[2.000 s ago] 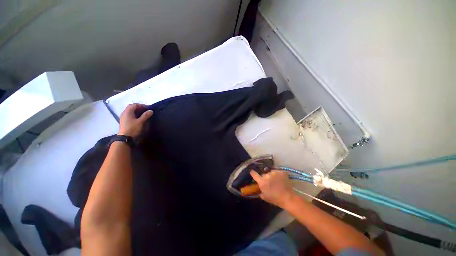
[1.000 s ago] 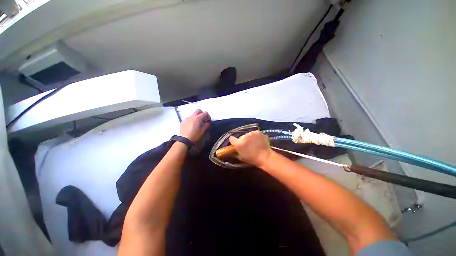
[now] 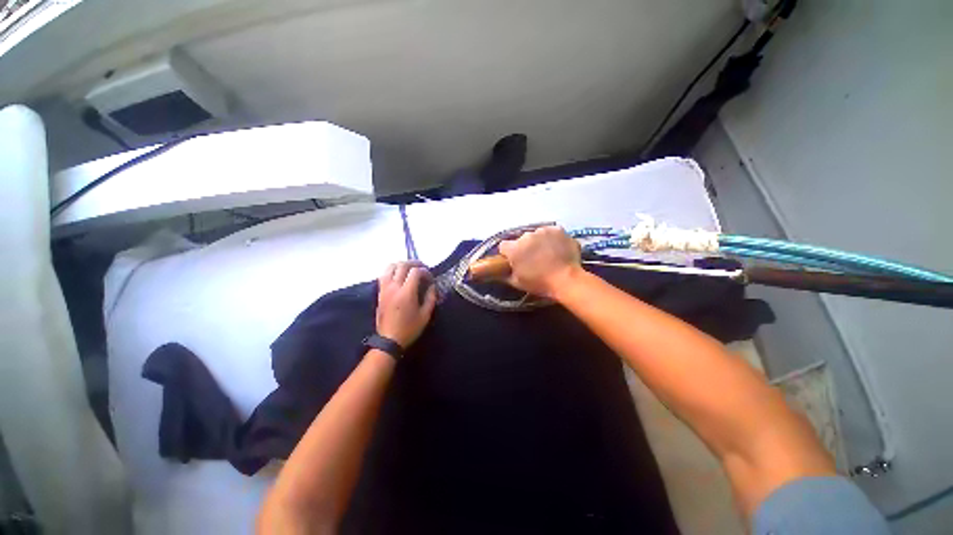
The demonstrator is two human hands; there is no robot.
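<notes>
A black knit top [image 3: 491, 418] lies spread on the white ironing table [image 3: 240, 274], one sleeve bent at the left. My right hand [image 3: 541, 261] is closed on the orange-brown handle of the steam iron [image 3: 512, 297]. The iron lies at the top's far edge, its tip pointing left. My left hand [image 3: 405, 303] rests on the far edge just left of the iron's tip, fingers bent over the fabric. Whether it pinches the cloth is hard to see. A thin grey cord [image 3: 409, 235] runs over the table beyond my left hand.
Light blue hoses [image 3: 826, 256] with whitish wrap and a dark cable run right from the iron. A white beam [image 3: 230, 172] crosses the far left. A white padded form [image 3: 47, 313] stands at the left edge. A stained metal plate [image 3: 810, 402] is at the right, beside the wall.
Over the last second the iron and my right hand have moved toward the top's far edge. My left hand is now close to the iron's tip. The view has shifted.
</notes>
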